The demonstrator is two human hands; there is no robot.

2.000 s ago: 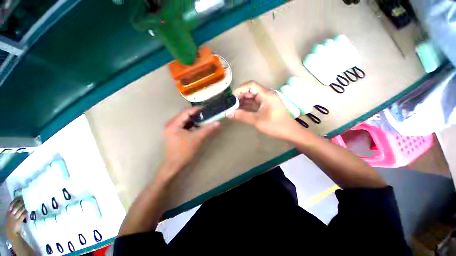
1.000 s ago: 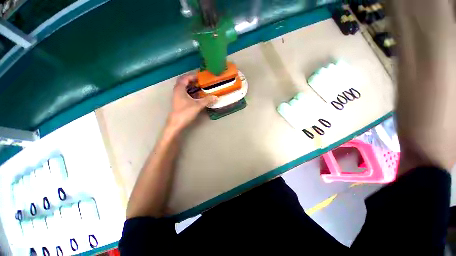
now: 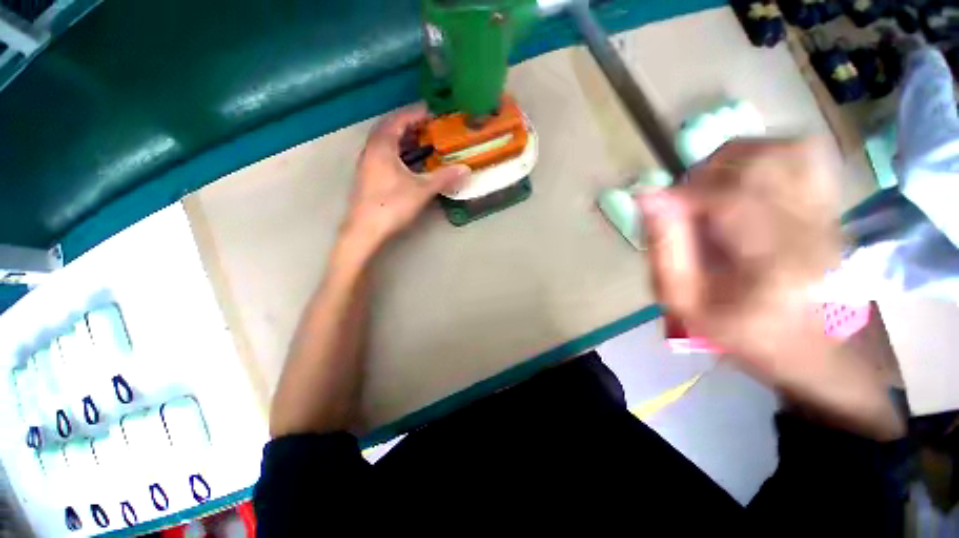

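The green hand press (image 3: 475, 53) stands at the back of the bench, its head down on the orange fixture (image 3: 463, 139). A device (image 3: 490, 150) sits in the fixture's slot; only a pale strip shows. The white pad (image 3: 498, 180) lies under the fixture, on the dark green press base (image 3: 489, 205). My left hand (image 3: 391, 181) holds the fixture's left side, with a black loop at its fingers. My right hand (image 3: 736, 236), blurred, is closed around the end of the grey press lever (image 3: 631, 92).
Mint devices (image 3: 623, 210) lie to the right, partly behind my right hand. Pale devices with black loops (image 3: 123, 390) lie in two rows on the white sheet at left. Black parts (image 3: 841, 71) are at the top right. A person's pale sleeve (image 3: 931, 126) is at the right edge.
The device went from both hands into the fixture. My right hand left it, rose close to the camera, and is now lower on the lever. The press head has come down slightly.
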